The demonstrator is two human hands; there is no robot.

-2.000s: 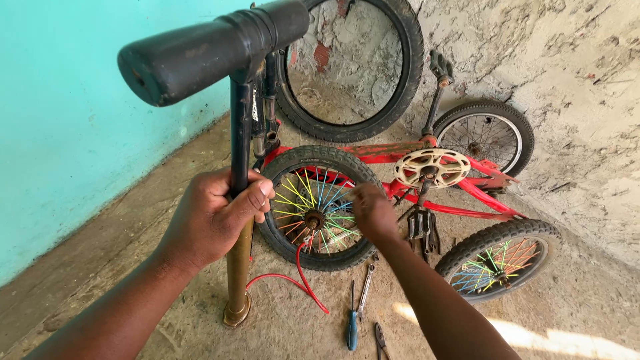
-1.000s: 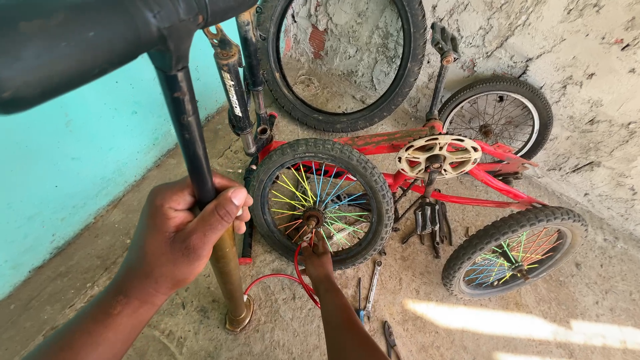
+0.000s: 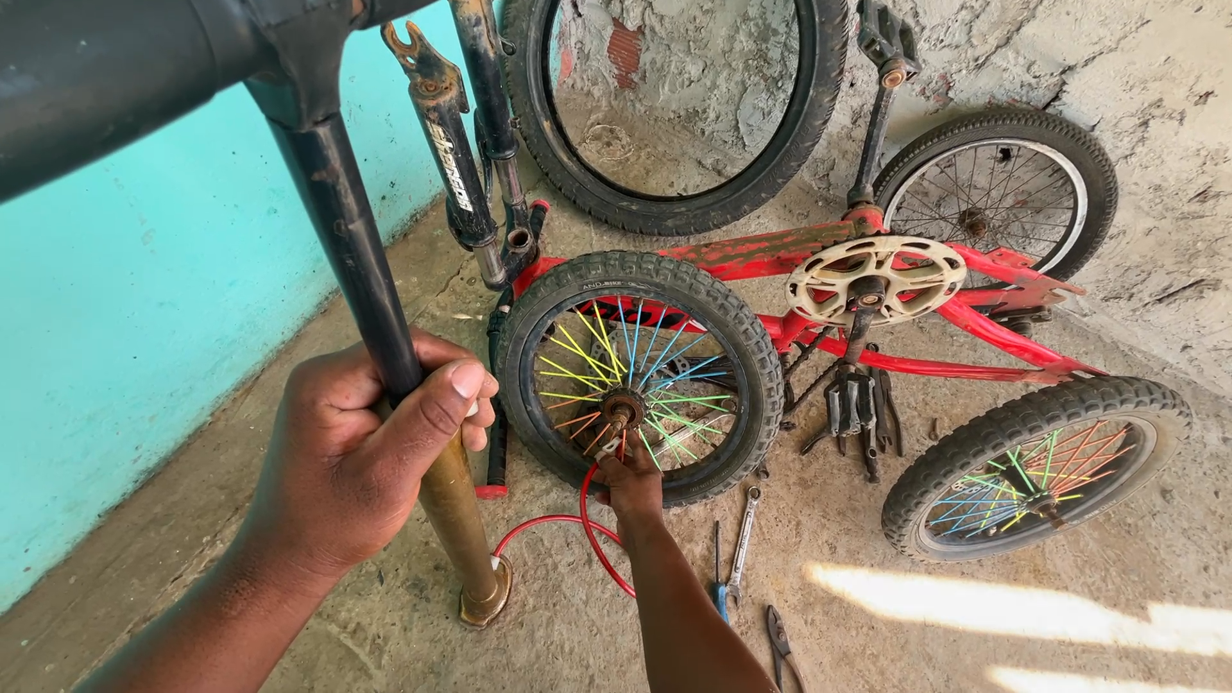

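Observation:
My left hand [image 3: 385,443] is wrapped around the upright of a floor pump [image 3: 457,500], where its black upper part meets the brass-coloured barrel. The pump's black handle [image 3: 125,77] fills the top left. A red hose [image 3: 558,520] runs from the pump's base to a bicycle wheel [image 3: 515,385] with coloured spokes. Low on that wheel, below the hub, my right hand [image 3: 630,481] is at the hose's metal end fitting [image 3: 608,449]; its fingers are partly hidden, so the exact grip and the valve do not show.
A red bicycle frame [image 3: 760,252] with a pale chainring [image 3: 818,298] lies behind. Another colour-spoked wheel [image 3: 900,500], a bare tyre [image 3: 674,217], a rear wheel [image 3: 1097,192] and a suspension fork [image 3: 457,173] surround it. A wrench [image 3: 744,544], a screwdriver [image 3: 720,599] and pliers [image 3: 778,635] are on the concrete floor.
My right hand has moved from the wheel's right side down to the hose end below the hub. My left hand remains around the pump. The view has come closer.

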